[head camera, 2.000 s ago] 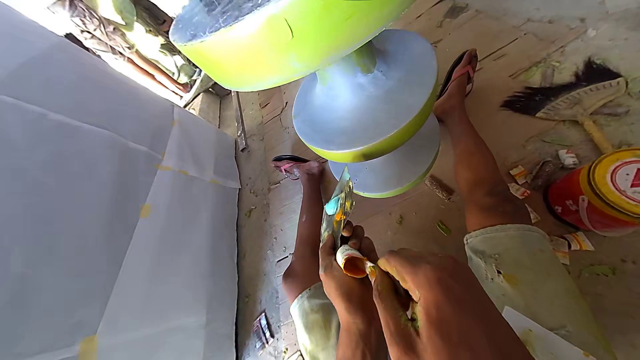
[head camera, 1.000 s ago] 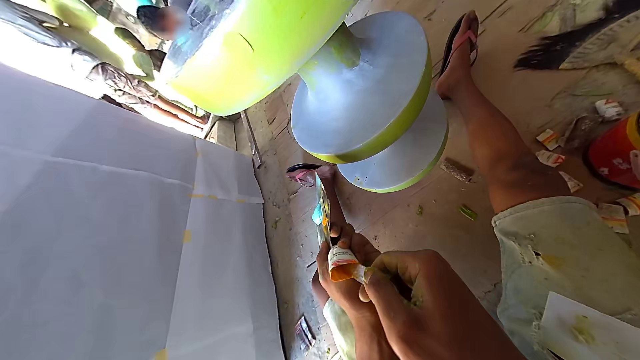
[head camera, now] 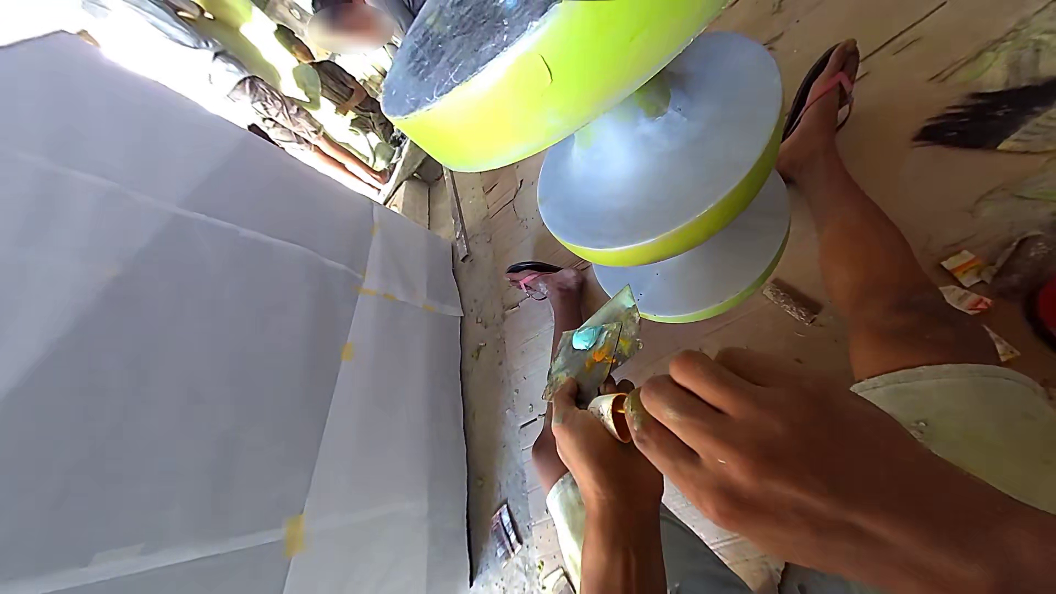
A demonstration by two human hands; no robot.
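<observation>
My left hand [head camera: 606,454] grips flat scraper blades [head camera: 594,351] smeared with a teal dab and orange paste, together with a small white cup-like container [head camera: 609,412] with an orange inside. The fingertips of my right hand [head camera: 726,437] are pinched at the container's mouth, on a thin piece whose shape is mostly hidden. Beyond the blades stands a tiered piece of grey discs [head camera: 660,157] with yellow-green rims. Its large top tier [head camera: 528,91] has a bright yellow-green side and a darker, scratched grey face.
Pale sheeting [head camera: 206,330] with yellow tape covers the left side. My sandalled feet straddle the tiered piece. On the floor at right lie a dark-bristled broom [head camera: 990,115], paper scraps [head camera: 965,268] and a rough block [head camera: 790,301]; a red container [head camera: 1046,309] shows at the edge. People are at upper left.
The blades have turned, so their broad smeared faces now show. My right hand stays at the small container's mouth. The view has shifted, leaving only the red container's edge visible.
</observation>
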